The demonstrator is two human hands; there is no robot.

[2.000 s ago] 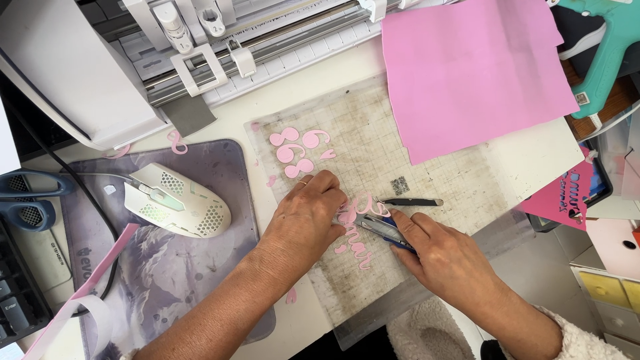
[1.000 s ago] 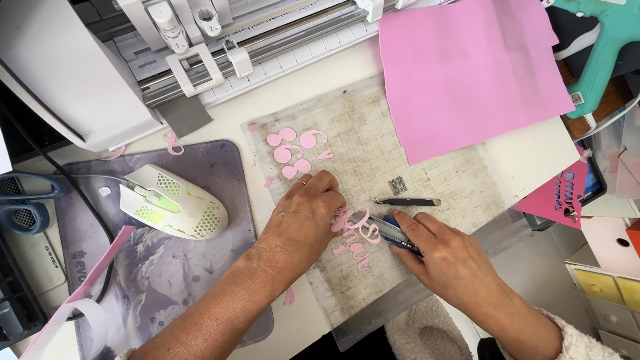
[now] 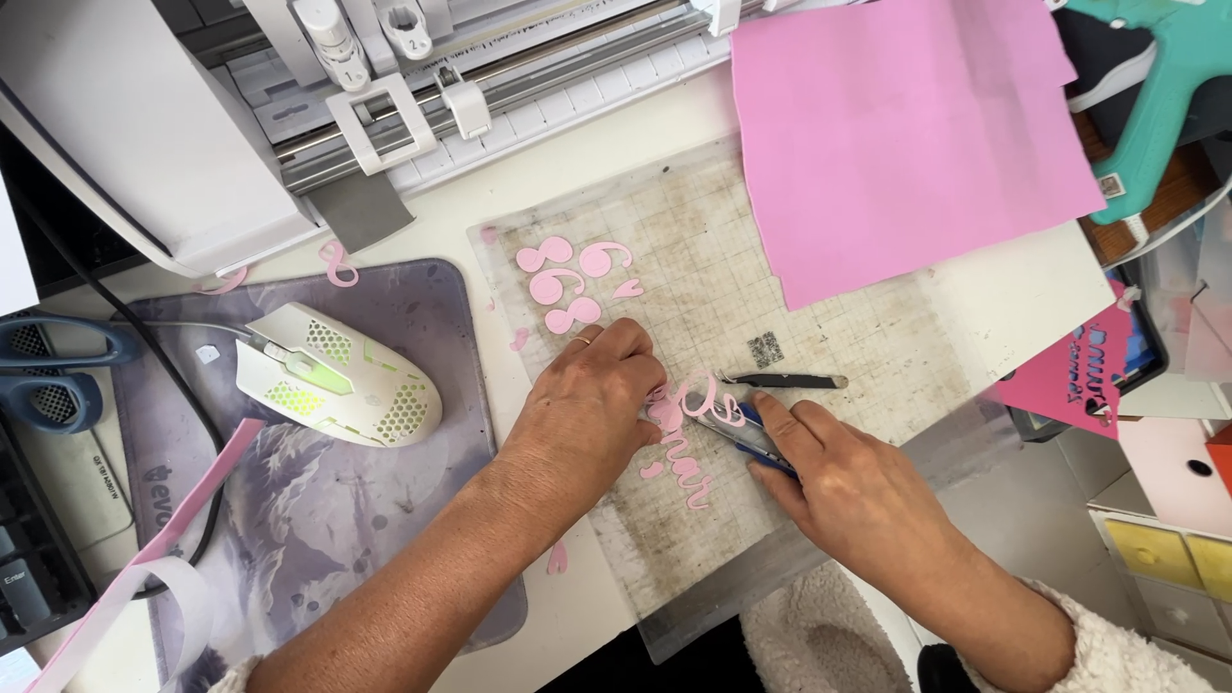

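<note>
My right hand (image 3: 847, 472) grips a blue-handled utility knife (image 3: 746, 435), its tip at a looped pink cut-out (image 3: 714, 393). Fingertips of my left hand (image 3: 602, 390) pinch at the upper end of pink script lettering (image 3: 685, 472); what lies between them is hidden. The lettering is on a worn, gridded cutting mat (image 3: 693, 231). Just above the knife lies a dark, slim tool (image 3: 789, 381). Several pink numeral-like cut-outs (image 3: 556, 286) lie above my left hand, and a small dark speckled square (image 3: 765, 349) is right of them.
A cutting machine (image 3: 423, 106) stands behind the mat. A pink sheet (image 3: 914, 135) covers the mat's upper right. To the left are a white mouse (image 3: 337, 375) on a mouse pad (image 3: 385, 491), blue-handled scissors (image 3: 58, 371) and a pink strip (image 3: 197, 486). A teal glue gun (image 3: 1160, 106) lies upper right.
The looped cut-out now stands further up and left of the knife's handle, beside the lettering. My left hand stays at the lettering, and my right hand still holds the knife.
</note>
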